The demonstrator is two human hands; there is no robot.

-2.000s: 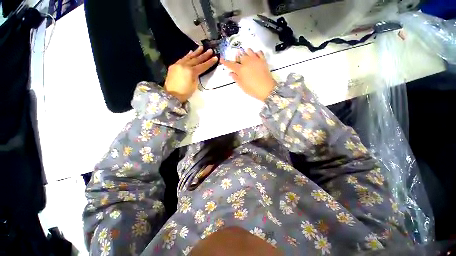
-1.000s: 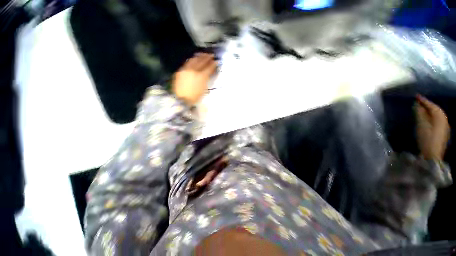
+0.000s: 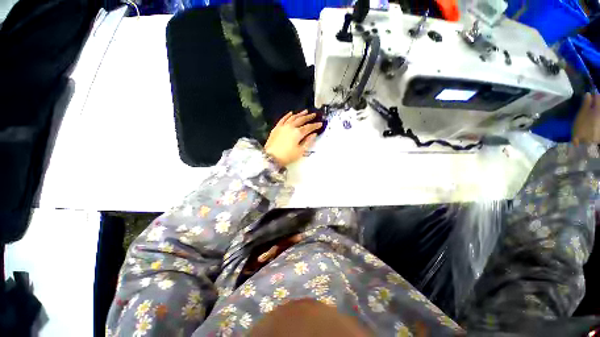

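Note:
The black back panel [image 3: 197, 85] with a camouflage strip [image 3: 245, 79] lies left of the white sewing machine [image 3: 388, 59], its right part reaching the needle area. My left hand [image 3: 291, 137] rests flat on the panel's edge beside the presser foot [image 3: 335, 108], fingers slightly apart, gripping nothing visible. My right hand [image 3: 585, 122] is at the far right edge, beyond the machine's right end, partly cut off by the picture's edge. Whether it holds anything cannot be told.
Dark snips [image 3: 380, 110] on a wavy black cord [image 3: 427, 141] lie under the machine head. Clear plastic [image 3: 477, 230] hangs at the front right table edge. Blue plastic [image 3: 526, 20] is behind. Black fabric [image 3: 33, 131] is at the left.
The view has shifted, showing more of the machine. My right hand has left the needle area, passed the table's right front, and is now farther back at the right. My left hand stays by the needle.

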